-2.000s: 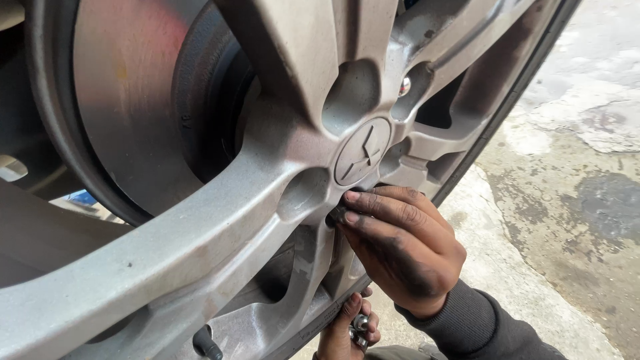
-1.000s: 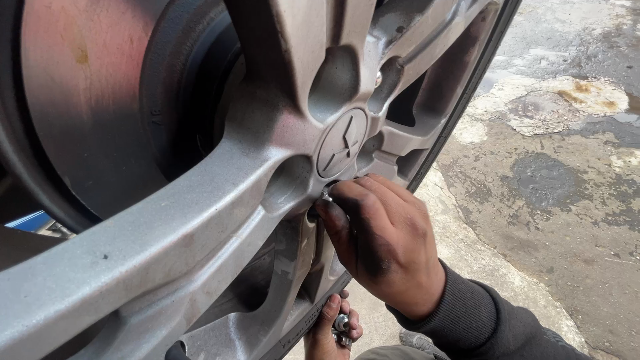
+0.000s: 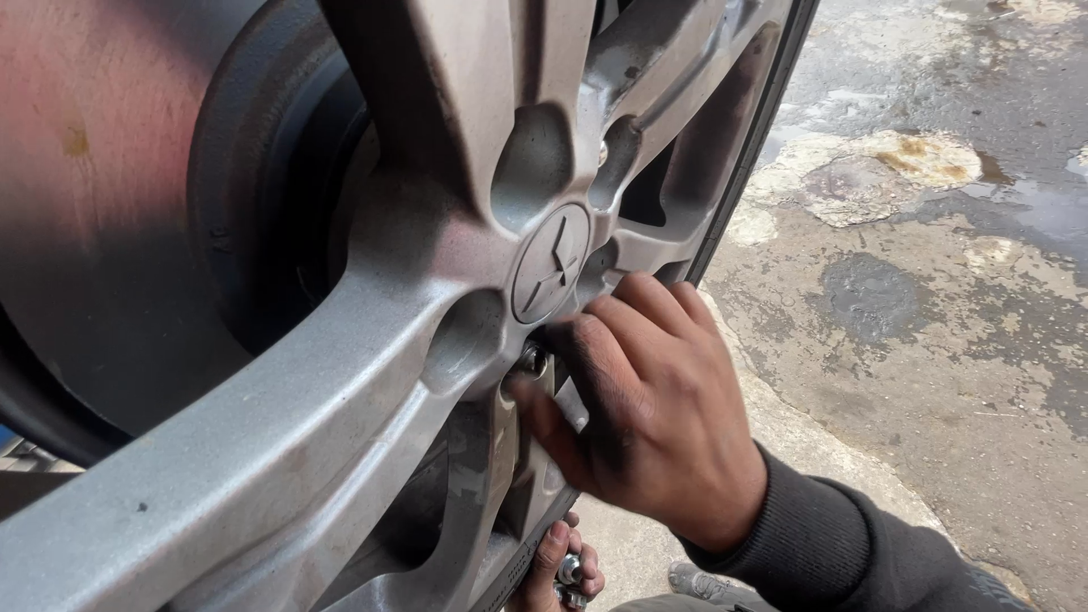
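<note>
A silver alloy wheel [image 3: 391, 289] with a round centre cap [image 3: 551, 265] fills the left and middle. My right hand [image 3: 646, 399], in a dark sleeve, is at the lug hole below the cap. Its thumb and index finger are apart around a metal lug nut [image 3: 533, 359] seated in that hole; whether they touch it is blurred. Low by the tyre's edge, my left hand [image 3: 557, 565] holds several shiny lug nuts [image 3: 569, 569] in its curled fingers. Another nut [image 3: 603, 154] shows in an upper lug hole.
Behind the spokes is the brake disc [image 3: 127, 170]. The dark tyre edge [image 3: 756, 153] runs down the wheel's right side. Stained, patchy concrete ground [image 3: 892, 323] stretches to the right, with a shoe [image 3: 701, 582] near the bottom.
My right thumb and fingertips, closed together at the lug hole before, have spread, and the nut in it now shows. My left hand still holds nuts. The view has shifted somewhat.
</note>
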